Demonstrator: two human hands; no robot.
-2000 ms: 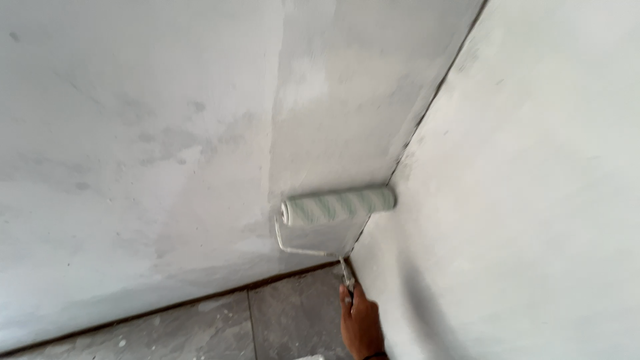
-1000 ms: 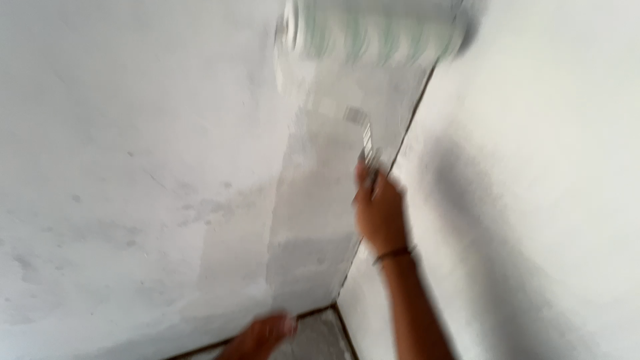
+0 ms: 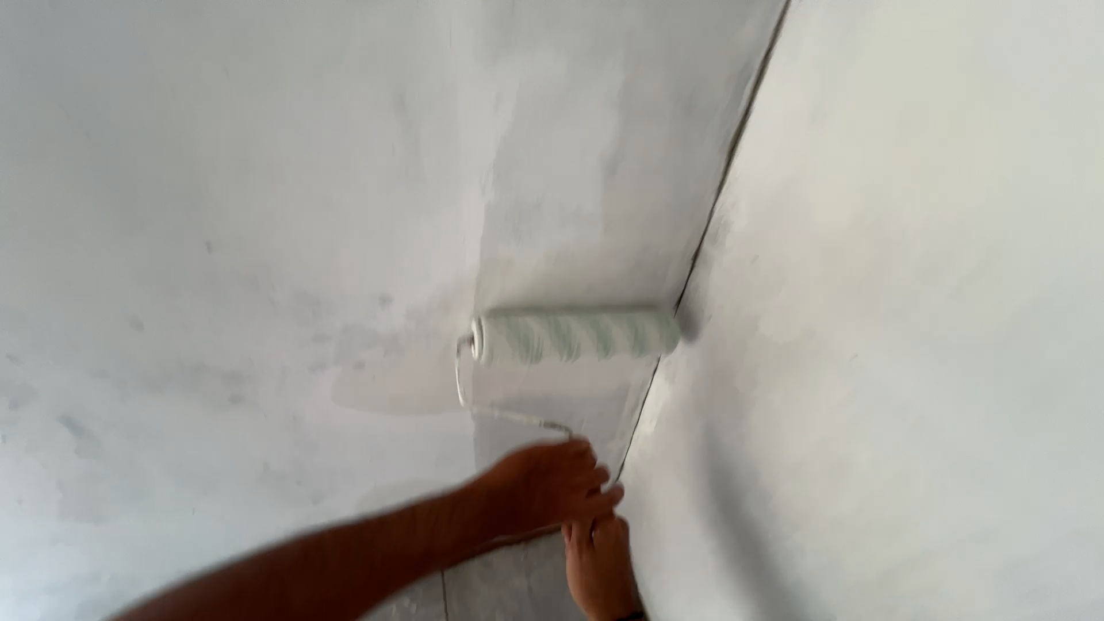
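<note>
A paint roller [image 3: 578, 335] with a white and green striped sleeve lies level against the left wall, its right end at the corner with the right wall. Its wire frame runs down from the sleeve's left end to the handle, which the hands mostly hide. My left hand [image 3: 552, 481] reaches in from the lower left and closes around the top of the handle, just under the wire. Right below it, my right hand [image 3: 599, 561] grips the handle lower down, close to the corner. A damp-looking band of wall shows above and below the sleeve.
The left wall [image 3: 216, 259] has grey blotches and patches. A pale right wall [image 3: 914, 345] meets it along a dark corner crack [image 3: 733, 147], and a soft shadow falls on that right wall. Grey floor tiles [image 3: 500, 586] show at the bottom.
From high on the wall one second ago, the roller has come down. My left hand, low and apart from the roller then, has taken hold of the handle above my right hand.
</note>
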